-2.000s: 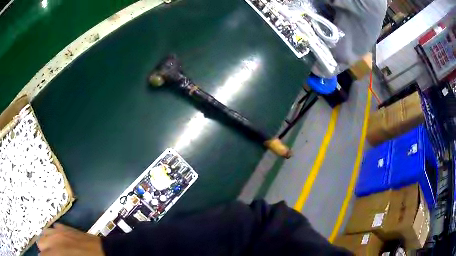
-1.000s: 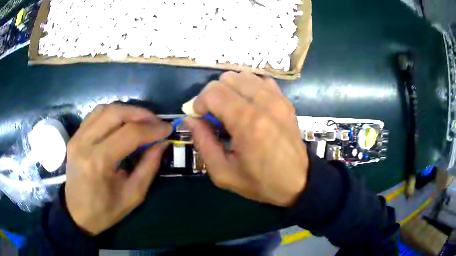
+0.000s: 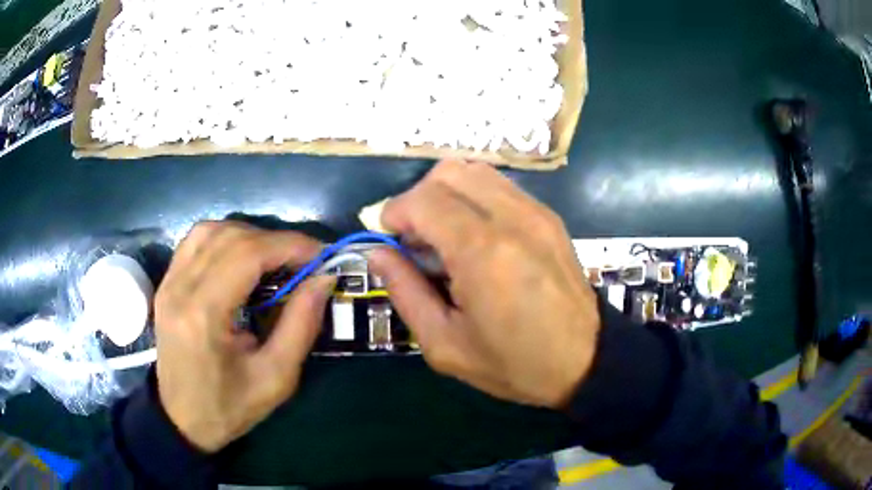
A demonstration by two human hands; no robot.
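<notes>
An open power strip housing (image 3: 593,253) lies lengthwise on the dark green bench, with a circuit board and yellow coil (image 3: 713,274) at its right end. My left hand (image 3: 234,330) pinches a blue lead wire (image 3: 330,251) over the strip's left part. My right hand (image 3: 497,278) holds the same wire farther right, at thumb and fingertips. A small whitish piece (image 3: 375,216) shows at my right fingertips; its shape is partly hidden. A yellow wire (image 3: 375,293) runs below. My hands hide the strip's left end and much of its middle.
A cardboard tray (image 3: 316,153) heaped with tiny white parts stands behind the strip. A white round plug (image 3: 117,299) and crinkled plastic bag (image 3: 57,359) lie at left. A dark-handled mallet (image 3: 803,230) lies at right. Another strip (image 3: 38,100) is at the upper left.
Two seconds ago the view faced the mallet and floor, with one hand at the tray. Since one second ago, more of the blue wire shows as an arch between my hands.
</notes>
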